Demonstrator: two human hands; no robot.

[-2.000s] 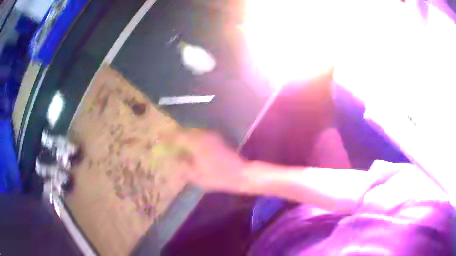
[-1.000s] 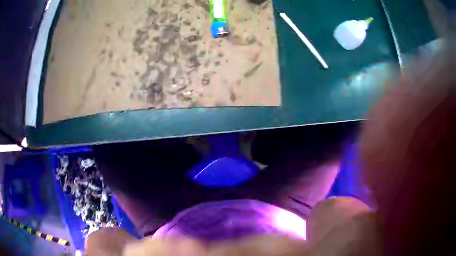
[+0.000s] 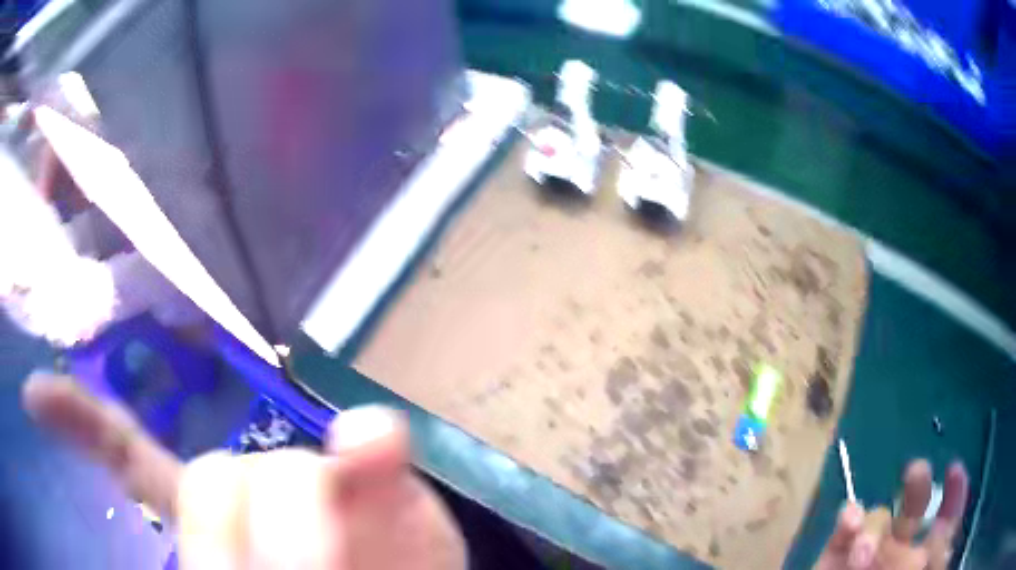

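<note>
My left hand (image 3: 301, 501) is at the lower left, cut off by the bottom edge, with thumb raised and one finger stretched out; nothing shows in it. My right hand (image 3: 897, 534) is at the lower right edge, fingers apart and empty. A green glue tube with a blue end (image 3: 761, 406) lies on the stained brown mat (image 3: 479, 301). A slim white tool (image 3: 847, 470) lies on the green bench just above my right fingertips. A white squeeze bottle (image 3: 934, 501) is mostly hidden behind those fingers. Two blurred white model motorcycles (image 3: 564, 156) (image 3: 655, 178) stand at the mat's far edge.
A grey partition (image 3: 334, 145) rises at the left, beside a white rail (image 3: 412, 223). A blue bin with pale parts (image 3: 891, 45) is at the far right. Another blue bin (image 3: 267, 429) is below the bench, behind my left hand. A person's pale sleeve (image 3: 56, 278) shows at the left.
The view has swung left and shows the motorcycles and partition. My right hand was over the mat two seconds ago; the tube now lies there. Both hands are now raised, fingers spread.
</note>
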